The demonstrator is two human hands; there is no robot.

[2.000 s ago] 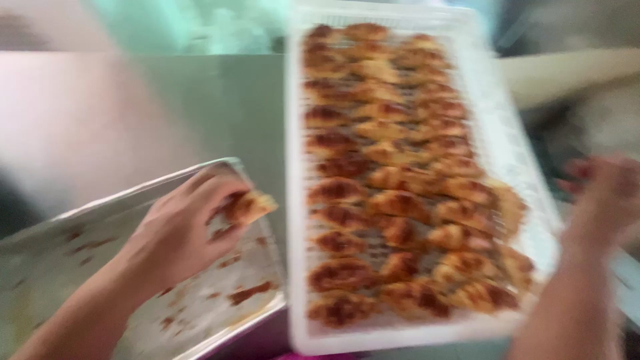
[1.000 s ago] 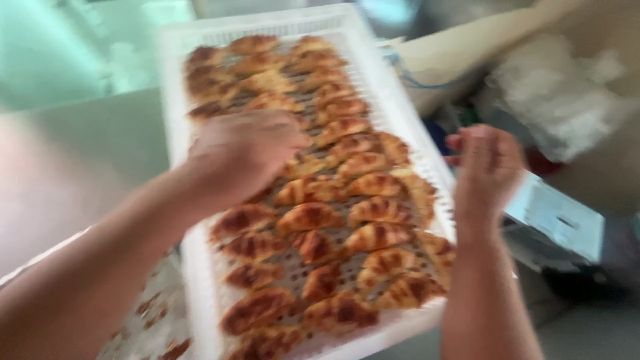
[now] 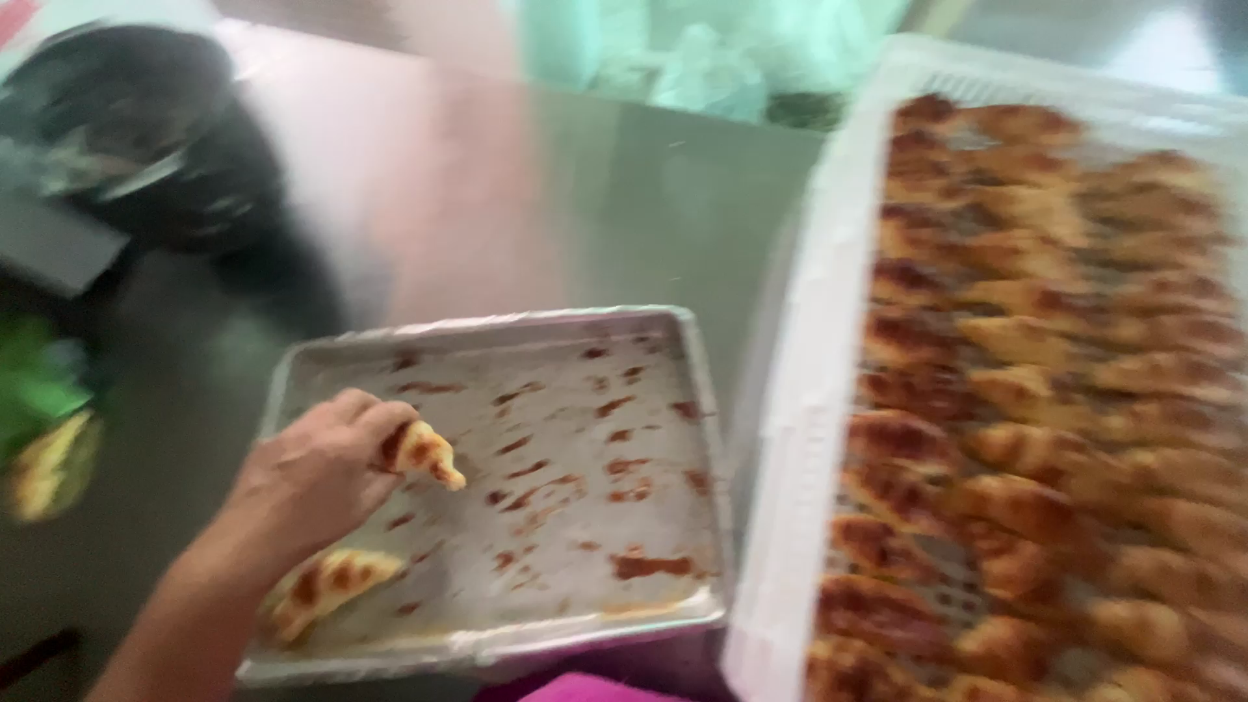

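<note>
My left hand is closed around a small browned croissant, above the left part of a metal baking tray. One more croissant lies in the tray's lower left corner, partly behind my wrist. Brown baked-on marks cover the tray's bottom. To the right stands a white perforated plastic crate with rows of baked croissants. My right hand is out of view.
Both containers stand on a shiny metal table. A dark round object, blurred, is at the upper left. At the left edge is a green and yellow item, too blurred to name.
My left hand was over the crate a second ago and is now over the baking tray, holding a croissant. My right hand has left the view. The view has swung left.
</note>
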